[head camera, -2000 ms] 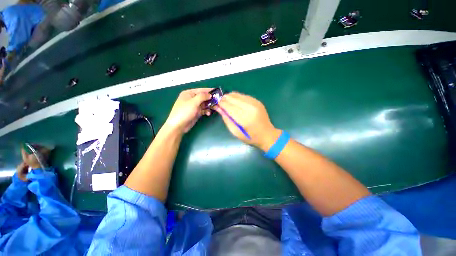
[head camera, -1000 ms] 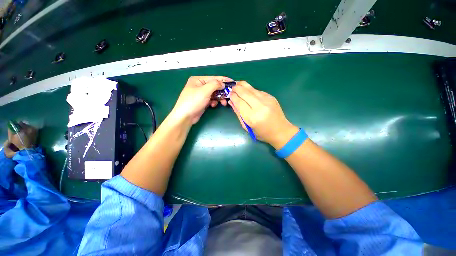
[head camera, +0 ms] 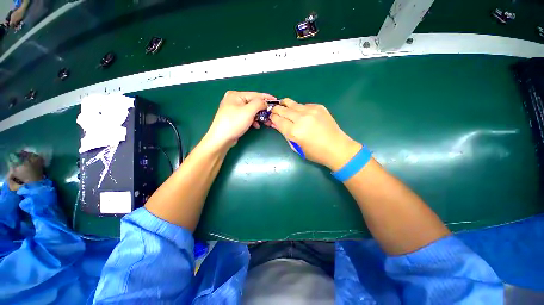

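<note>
My left hand (head camera: 238, 116) holds a small dark smartwatch unit (head camera: 263, 116) in its fingertips, above the middle of the green bench mat. Some pale inner parts of the unit show. My right hand (head camera: 307, 129) is at the unit's right side, its fingertips touching it and partly covering it. A blue pry stick (head camera: 296, 149) is held in my right hand, with only its rear end showing below the palm. Its tip is hidden by the fingers. A bright blue band (head camera: 353, 164) is round my right wrist.
A black powered box (head camera: 108, 158) with torn white paper and cables stands at left. A white rail (head camera: 215, 68) with a post (head camera: 402, 24) runs beyond my hands. Several conveyor units (head camera: 306, 28) sit on the belt. Another person's hand (head camera: 27, 170) is at far left. A black ridged item (head camera: 534, 101) is at far right.
My hands stay together at the unit. My right fingers now cover more of the unit, and less of the blue stick shows. The conveyor units have shifted along the belt, and the view has moved slightly.
</note>
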